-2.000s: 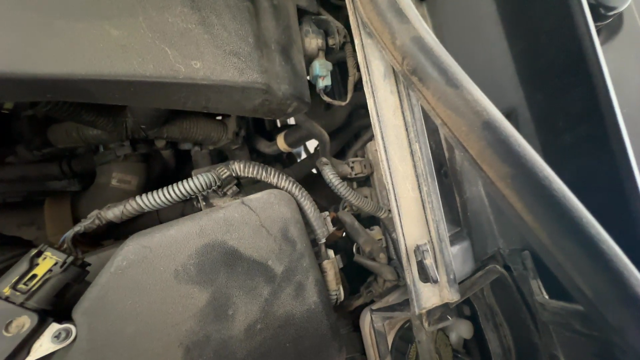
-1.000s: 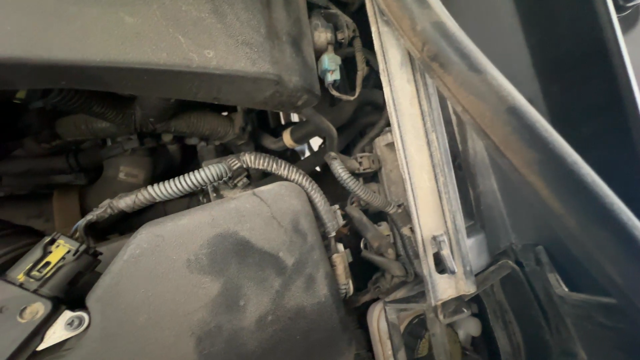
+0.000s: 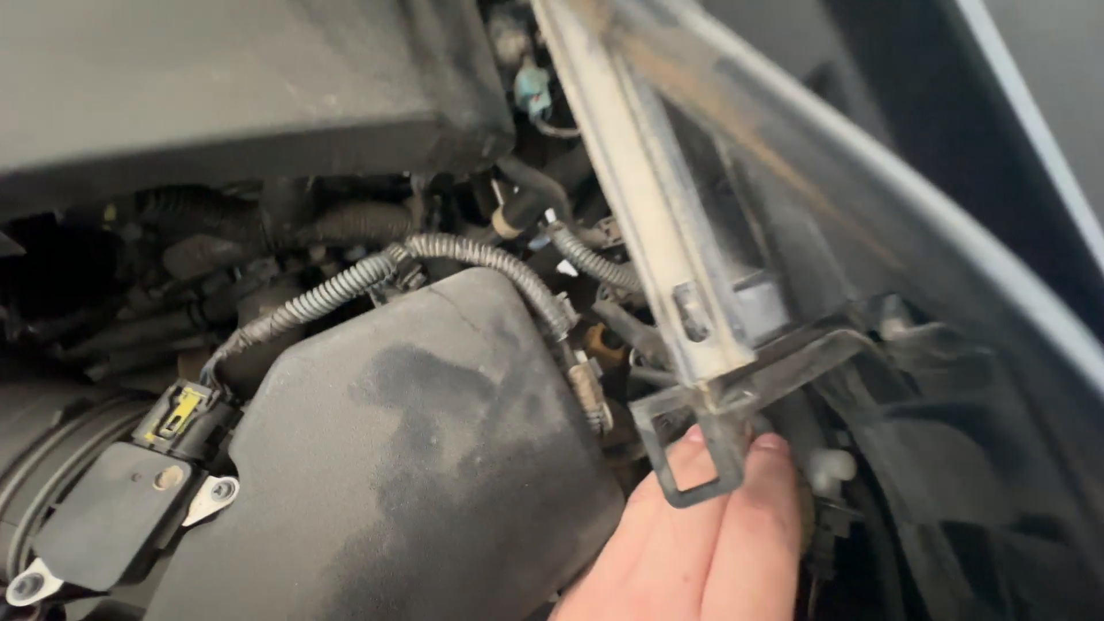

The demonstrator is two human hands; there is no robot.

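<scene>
My left hand reaches up from the bottom edge, its fingers close together at a black plastic bracket with a rectangular loop. The loop lies in front of the fingertips, and part of the grip is hidden behind it. A dark strip runs from the bracket up to the right. Just above is the slotted lower end of a dusty, pale metal rail. Left of the hand sits a dusty black plastic engine-bay cover, with a corrugated wiring conduit along its upper edge. My right hand is not in view.
A black connector with a yellow insert plugs into a sensor housing at lower left. A large dark cover fills the upper left. A teal connector hangs near the rail. A dusty curved panel edge crosses the right side.
My left hand has come into view from below. The black looped bracket now shows in front of the rail's lower end, where the earlier frames show no such loop.
</scene>
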